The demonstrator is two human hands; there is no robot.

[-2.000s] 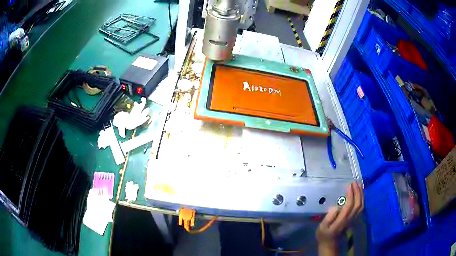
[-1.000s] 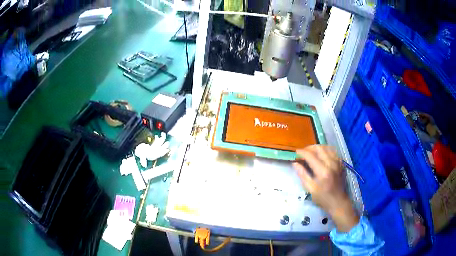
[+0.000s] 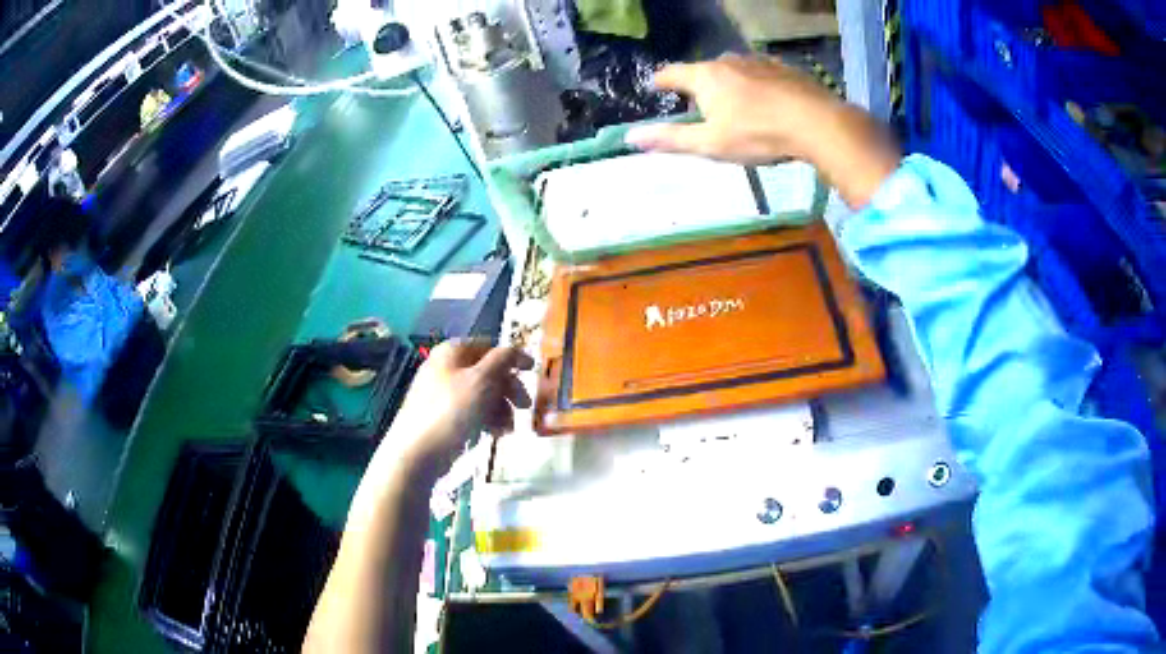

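The orange fixture plate [image 3: 716, 313] with white handwriting lies on the white machine bed [image 3: 614, 479], a thin black frame lying on it. The pale green cover frame [image 3: 665, 240] is tilted up at the plate's far edge. My right hand [image 3: 742, 113] is at the top edge of this cover; whether its fingers grip it is hard to tell. My left hand [image 3: 473, 390] is at the plate's left edge, fingers slightly curled, with nothing visible in it. The silver dispensing head [image 3: 499, 90] stands behind the cover's left side.
A tall stack of black frames [image 3: 262, 537] and more frames [image 3: 335, 383] around a tan ring lie on the green bench [image 3: 192, 371]. Blue bins [image 3: 1061, 166] are at right. A person in blue [image 3: 90, 319] is at far left.
The green cover has swung up from the orange plate. My right hand has moved from the cover's near edge to its raised top. My left hand has come into view.
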